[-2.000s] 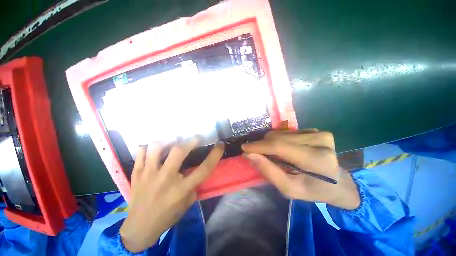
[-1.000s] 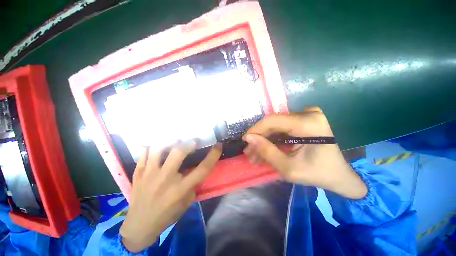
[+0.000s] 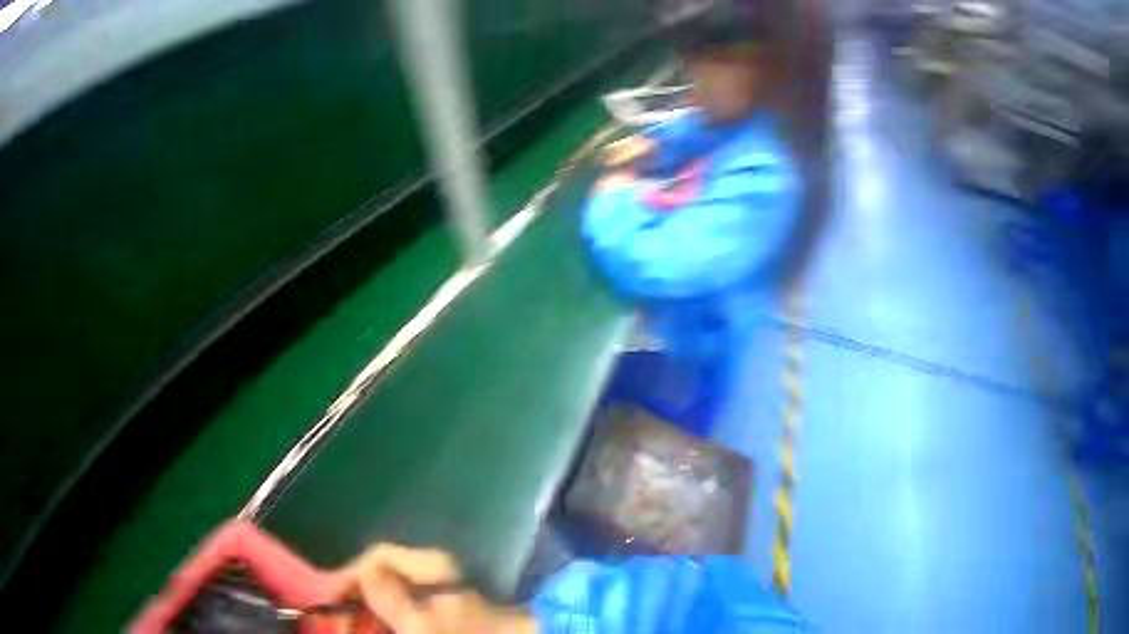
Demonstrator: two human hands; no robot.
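The view is blurred. My right hand (image 3: pixel 415 592) is at the bottom edge, partly cut off, its fingers closed on the dark tweezers (image 3: pixel 332 609) over the corner of the red foam tray (image 3: pixel 242 545). A dark part of the open tablet (image 3: pixel 229 607) shows inside the tray at the bottom left; most of it is out of the picture. My left hand is not in view.
The green bench (image 3: pixel 464 421) runs away beside a worn, chipped rail (image 3: pixel 359 386) and the green conveyor belt (image 3: pixel 204 458). A person in a blue smock (image 3: pixel 706 223) is at the bench further along. A grey-brown seat or box (image 3: pixel 662 481) stands beside the bench.
The view has swung up and along the bench to the right. The tray and my right hand are now low at the left, my left hand has left the picture, and another person shows.
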